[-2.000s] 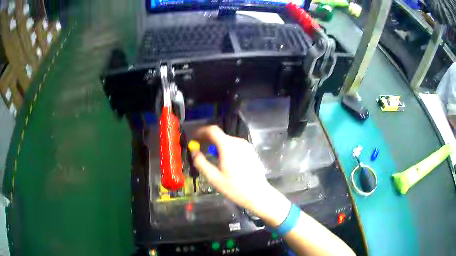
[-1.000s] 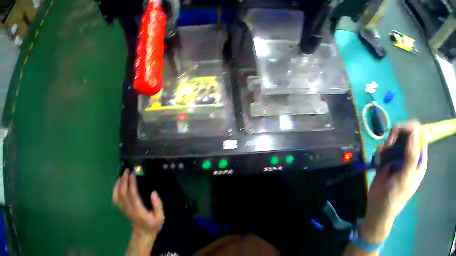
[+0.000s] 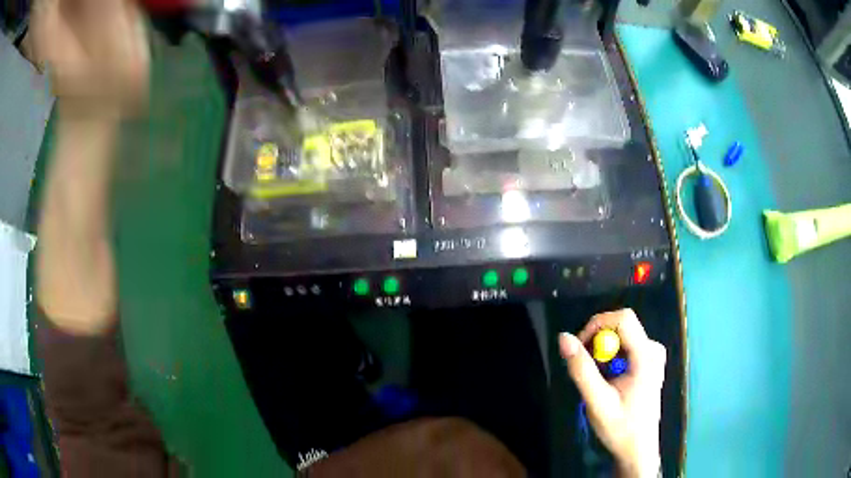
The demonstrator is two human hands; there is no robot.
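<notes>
My left hand [image 3: 89, 56], strongly blurred, is at the top left edge, around the red clamp handle [image 3: 170, 5]; its fingers are partly cut off. The clamp's dark linkage [image 3: 252, 42] reaches down to the left clear pressure plate [image 3: 313, 75]. A yellow circuit board [image 3: 350, 149] lies in the left nest under the clear cover. My right hand [image 3: 620, 383] is closed around the adjusting screwdriver, whose yellow end [image 3: 606, 344] points up, and a blue pen [image 3: 617, 367]. It is in front of the fixture's right front edge.
The black fixture [image 3: 448, 266] has green lights and a red one along its front. The right clear plate [image 3: 532, 103] sits under its black spindle. On the teal mat [image 3: 746, 327] are a tape roll [image 3: 680, 210] and blue cap [image 3: 733, 153]. A lime-green bar [image 3: 807, 231] lies right.
My left hand has moved from the front left corner up to the red handle, which has swung left and up. My right hand has moved left from over the mat, still holding the tools.
</notes>
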